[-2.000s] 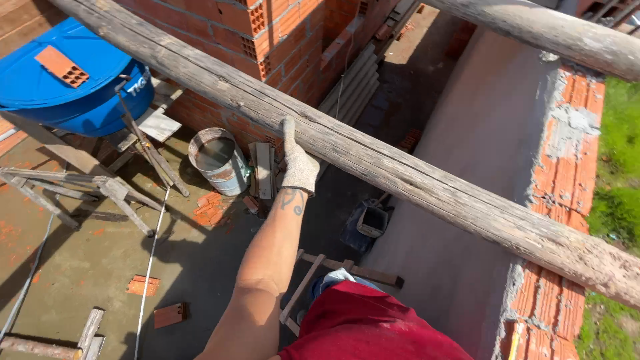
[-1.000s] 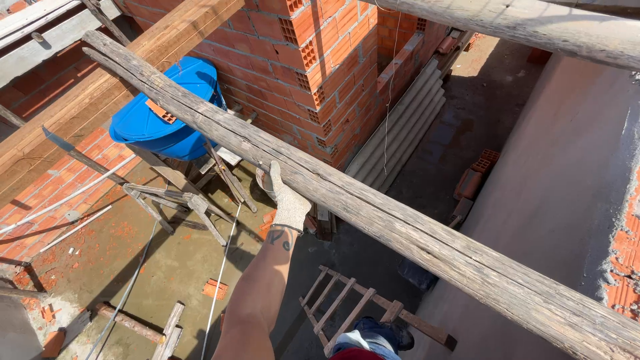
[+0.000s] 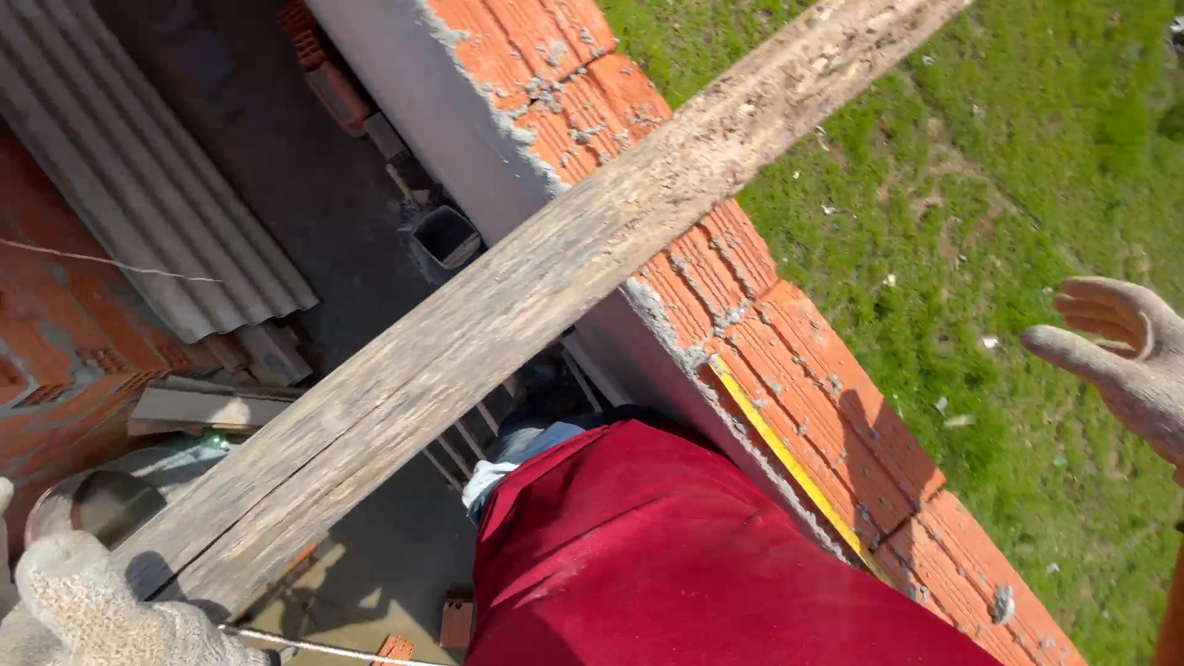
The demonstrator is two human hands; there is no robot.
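Note:
A weathered wooden pole (image 3: 518, 268) crosses the view diagonally and rests over the top of a hollow clay brick wall (image 3: 740, 287). My left hand (image 3: 120, 601), in a knitted work glove, is at the lower left against the pole's near end; how far its fingers wrap round the pole is hidden. My right hand (image 3: 1124, 356), gloved too, is at the right edge above the grass, fingers apart and holding nothing. A yellow strip, perhaps a folding rule (image 3: 786, 449), lies along the wall top near its plastered edge.
Below on the left are corrugated sheets (image 3: 157, 176), a bucket (image 3: 446, 239), a round container (image 3: 111, 504) and boards (image 3: 208, 407). Ladder rungs (image 3: 462, 439) show beside my red shirt. A string (image 3: 324, 647) crosses the lower left. Grass (image 3: 971, 185) lies beyond the wall.
The view has swung right and nearer to the wall top. My right hand has come into view at the right. The blue tank has left the view.

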